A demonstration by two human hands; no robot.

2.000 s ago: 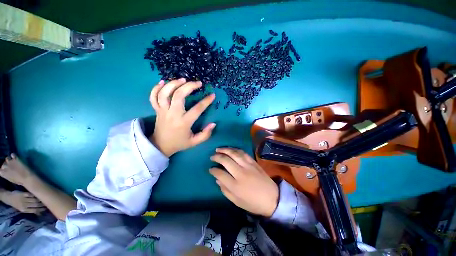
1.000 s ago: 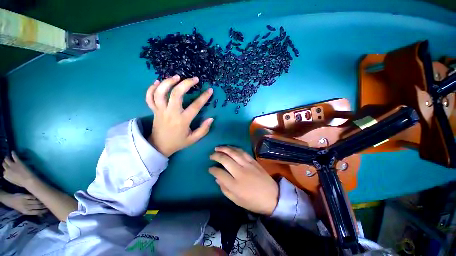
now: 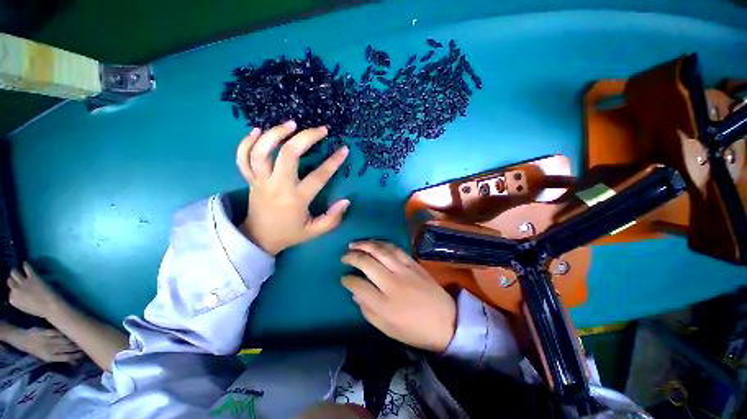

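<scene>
Many small glossy black parts (image 3: 393,114) lie in a loose heap on the blue-green bench top, thick on the left and more spread out on the right. My left hand (image 3: 287,188) is at the near left edge of the heap, fingers apart, palm down, with no part seen in it. My right hand (image 3: 400,295) rests on the bench nearer to me, fingers slightly curled; what is under its fingertips is hidden. An orange-brown jig (image 3: 532,245) with a black Y on top stands just right of my right hand, over my right forearm.
A second orange-brown jig (image 3: 610,155) stands further right, cut off by the edge. A pale post (image 3: 49,65) with a dark metal end is at the upper left. Another person's hands (image 3: 37,307) are at the lower left edge. The blue-green bench top (image 3: 123,188) curves across the view.
The heap, jigs and post have shifted slightly left and up in view. My left hand has moved slightly left in view. My right hand has barely moved. The other person's hands have shifted a little.
</scene>
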